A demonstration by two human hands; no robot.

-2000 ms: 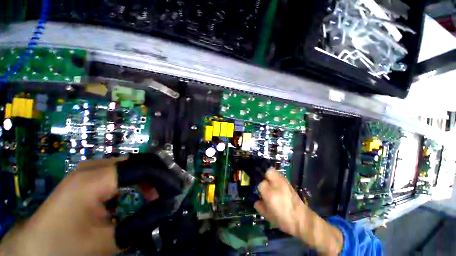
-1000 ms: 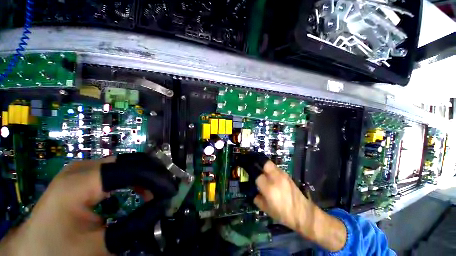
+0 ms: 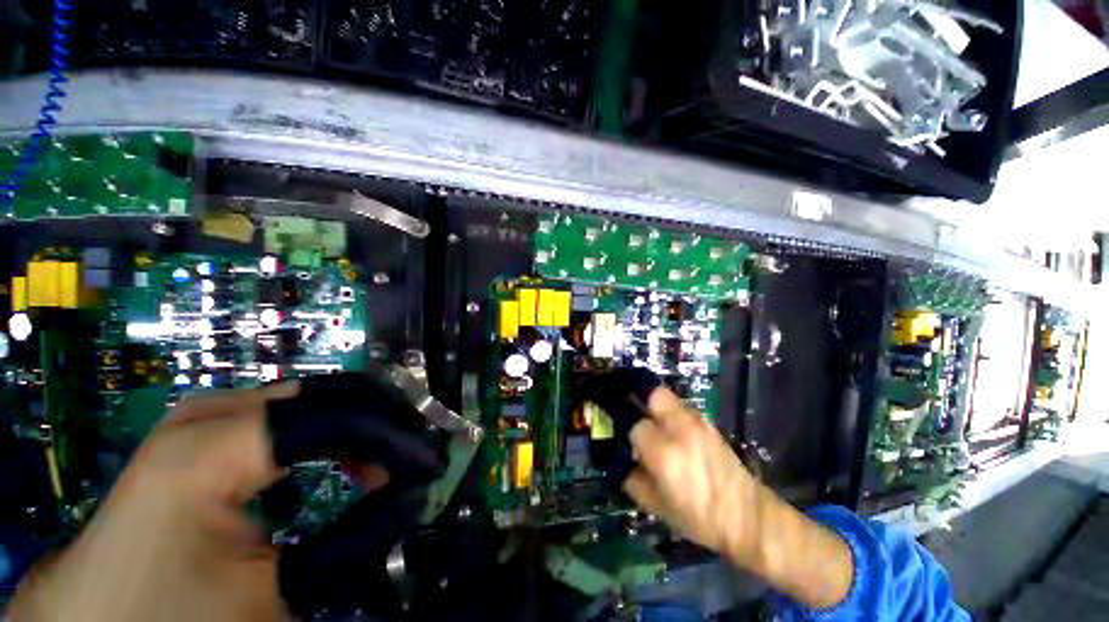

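Note:
A green circuit board [image 3: 693, 352] with yellow blocks sits in a black carrier in front of me. My right hand [image 3: 663, 444], with black finger cots, has its fingertips down among the parts on this board; whether they hold something is hidden. My left hand [image 3: 280, 498], large and near the camera, is curled over the lower part of the left circuit board [image 3: 231, 316]. Its black-covered thumb and finger form a ring beside a metal latch [image 3: 426, 401]; I cannot tell whether anything is between the tips.
A black bin [image 3: 839, 146] heaped with silver metal strips [image 3: 882, 67] stands behind the rail [image 3: 487, 164]. Dark part bins [image 3: 450, 49] lie at the back. A blue coiled cord [image 3: 51, 109] hangs at left. Another board [image 3: 918, 377] lies at right.
The boards sit slightly lower and the strip bin slightly higher and further left than two seconds ago. My hands keep nearly the same poses; the right fingertips stay over the same board.

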